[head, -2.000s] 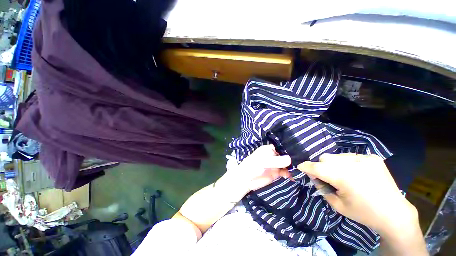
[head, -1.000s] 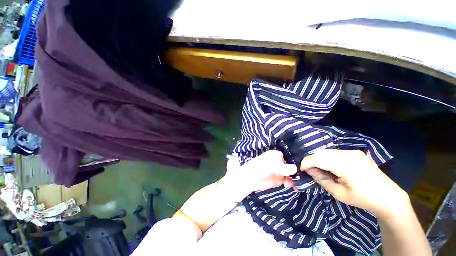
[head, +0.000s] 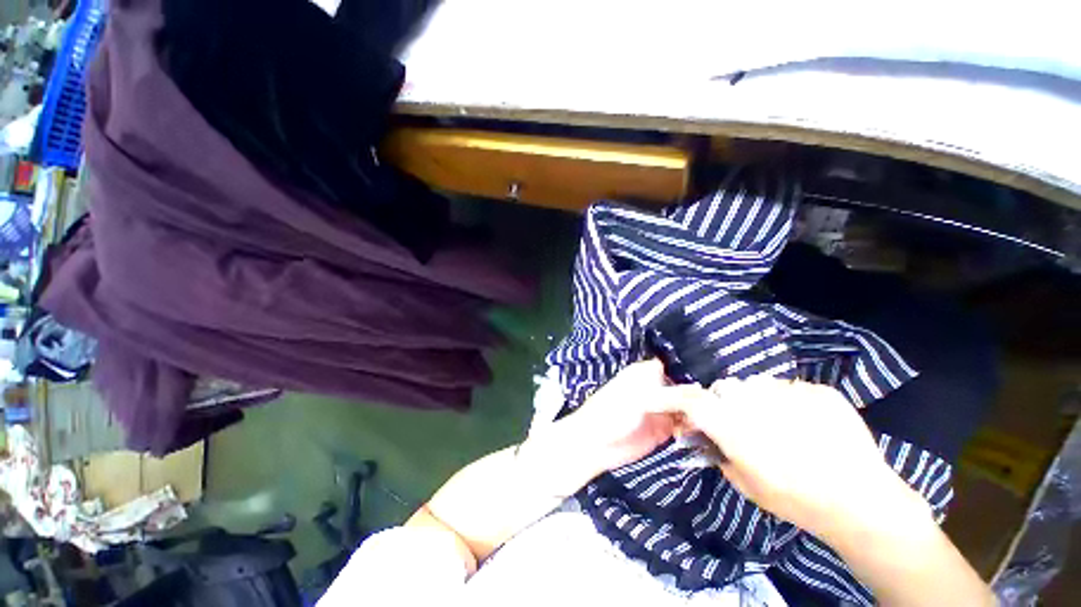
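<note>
A black or navy garment with thin white stripes (head: 699, 311) lies bunched on my lap, with a dark gathered edge low down. My left hand (head: 611, 417) pinches its cloth at the middle. My right hand (head: 776, 441) meets the left at the fingertips, over the same cloth. A small dark metal tool, perhaps snips (head: 699, 447), shows under the right fingers. No needle or thread can be made out between the fingertips.
Maroon cloth (head: 261, 285) and a black garment (head: 285, 107) hang at left off the white tabletop (head: 569, 59). A yellow-brown drawer (head: 539, 166) sits below it. A dark strand (head: 830, 65) lies on top. A blue crate (head: 71, 89) stands far left.
My right hand has moved left so its fingertips meet my left hand's. The small dark tool shows again below them. The garment has shifted slightly.
</note>
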